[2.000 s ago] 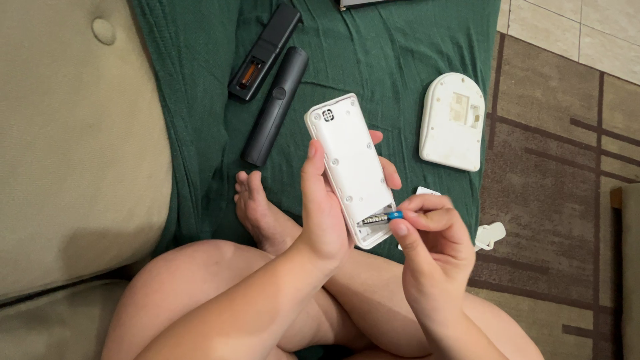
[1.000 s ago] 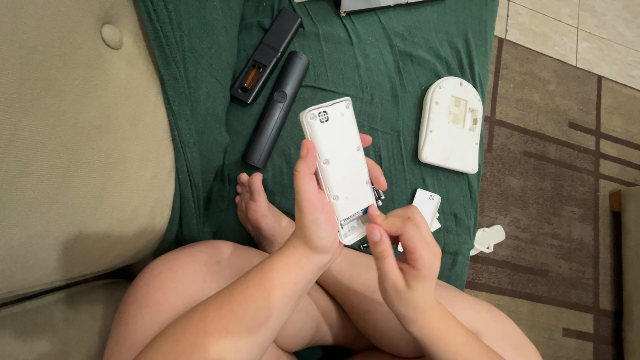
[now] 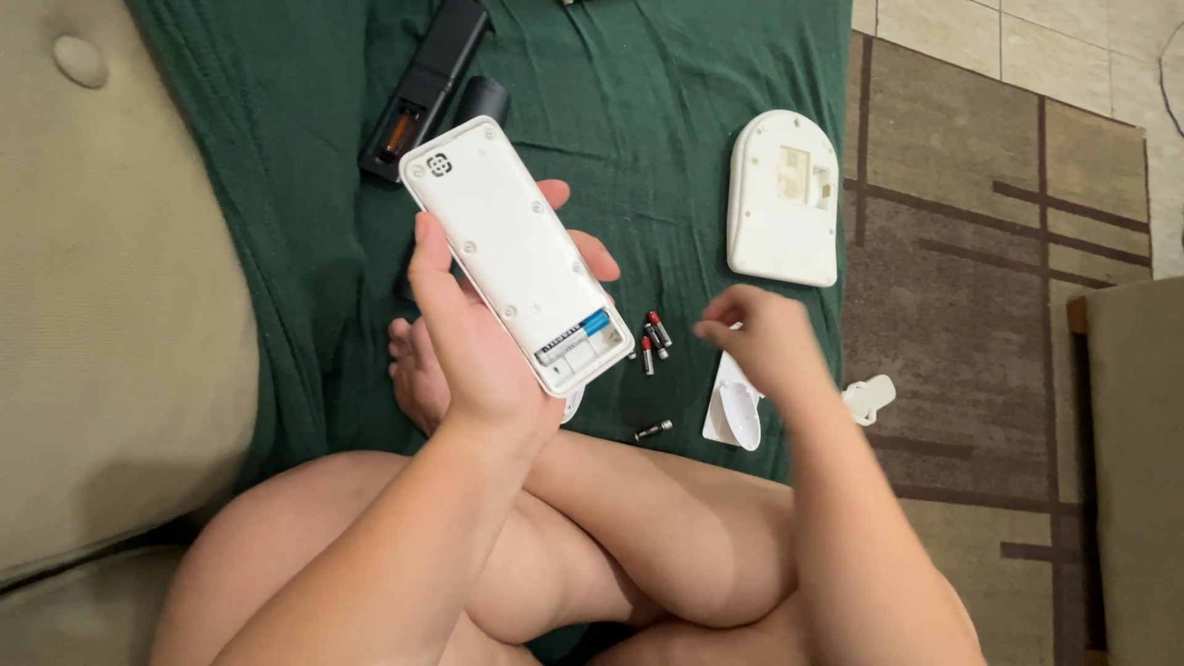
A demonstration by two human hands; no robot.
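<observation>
My left hand (image 3: 462, 324) holds a white plastic device (image 3: 509, 240), its back with screw holes facing up. In the uncovered battery bay at its lower end lies a blue and black battery (image 3: 573, 335), and part of the bay beside it shows bare. My right hand (image 3: 754, 333) hovers by a white plastic cover (image 3: 718, 416) and an oval white piece (image 3: 740, 416) on the green cloth; its fingers are curled, partly blurred, and I cannot tell whether anything is between them. Between the hands lie several red and black batteries (image 3: 658, 330), with one more battery (image 3: 653, 430) nearer my legs.
A black remote control (image 3: 425, 83) with an open battery bay lies at the upper left, a dark cylindrical object (image 3: 483, 100) beside it. To the right are a white arch-topped device (image 3: 784, 203) and, over the rug, white flip-flops (image 3: 869, 398). A tufted cushion (image 3: 111, 277) borders the left side.
My right hand has left the white device's battery bay and moved right, towards the white covers. The blue battery now lies in the bay. My left hand still holds the device, now tilted more.
</observation>
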